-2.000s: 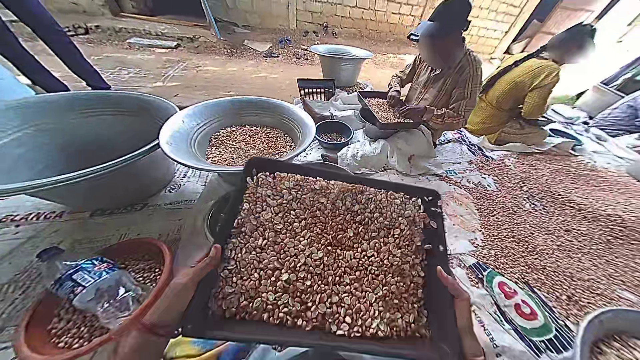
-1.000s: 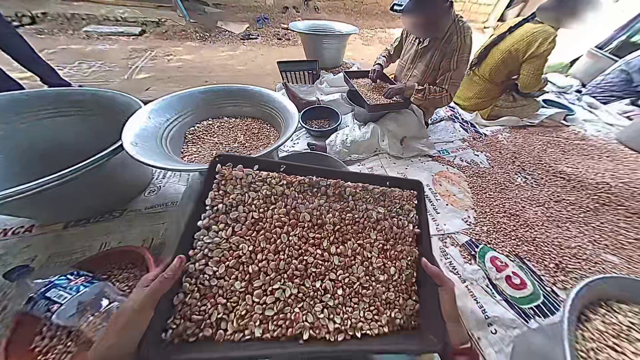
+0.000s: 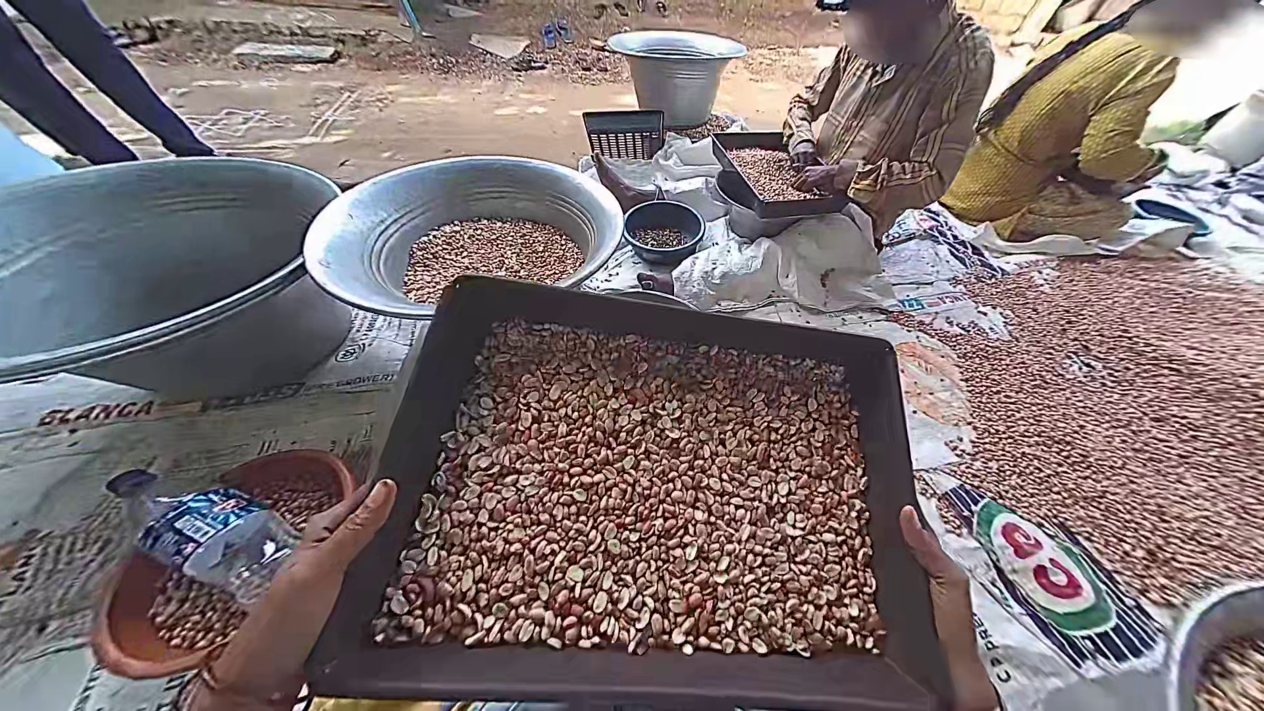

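A dark rectangular tray (image 3: 671,306) full of reddish-brown shelled nuts (image 3: 652,494) is held up at the lower middle. My left hand (image 3: 321,573) grips its left side, thumb on the rim and fingers hidden beneath. On the right side my right hand (image 3: 946,592) holds the rim, its fingers mostly out of sight. Just past the tray's far edge sits a wide metal basin (image 3: 346,232) with nuts inside. Left of my left hand, a clear plastic bottle (image 3: 212,538) lies across a reddish-brown bowl (image 3: 123,642) of nuts.
Large metal basins (image 3: 197,346) stand left. Ahead, a seated person (image 3: 908,109) handles a dark tray (image 3: 780,207) of nuts; another person in yellow (image 3: 1076,128) sits beyond. Nuts (image 3: 1106,425) cover printed sheeting at right, near a metal bowl (image 3: 1185,642). Further off stands a metal tub (image 3: 676,74).
The tray in my hands has tilted, and its nuts have shifted toward the near side, baring a strip of tray along the far rim. Both hands have kept hold of it.
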